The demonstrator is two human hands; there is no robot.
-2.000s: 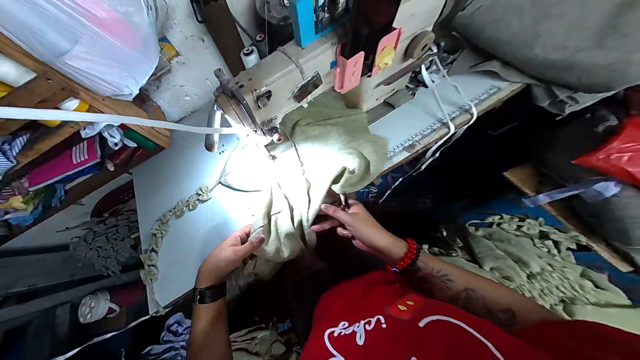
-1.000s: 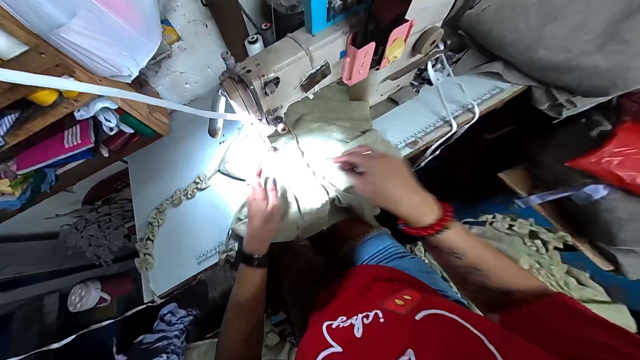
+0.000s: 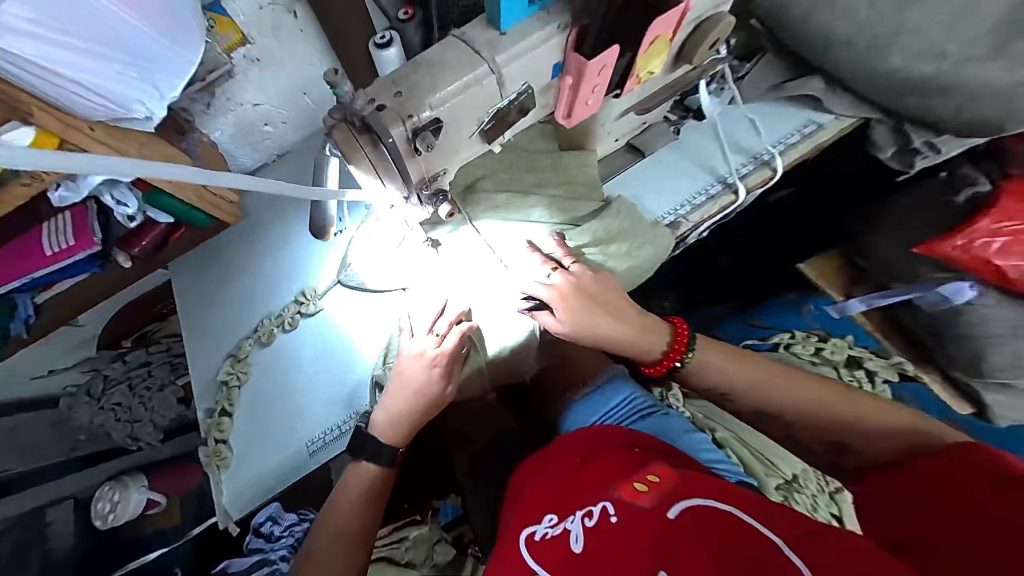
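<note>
Pale green fabric [image 3: 536,188] lies under the head of a sewing machine [image 3: 448,96], washed out by bright light around the needle. My left hand [image 3: 428,364], with a black band at its wrist, rests on the near left part of the cloth with fingers spread. My right hand [image 3: 588,304], with red beads at its wrist, lies on the cloth to the right; a small dark pointed tool [image 3: 534,304] shows between its thumb and fingers. A strip of green fabric rosettes [image 3: 234,372] runs from the cloth down the left of the table.
The white table [image 3: 280,432] bears printed ruler marks. A wooden shelf [image 3: 120,136] with folded cloth stands left. White cords [image 3: 724,152] hang at the machine's right end. A thread spool [image 3: 387,52] stands behind the machine. More green fabric strips [image 3: 768,456] lie at lower right.
Both hands have moved from the cloth's near edge up onto it, closer to the needle. The cloth is spread flatter than two seconds ago, when it hung in folds.
</note>
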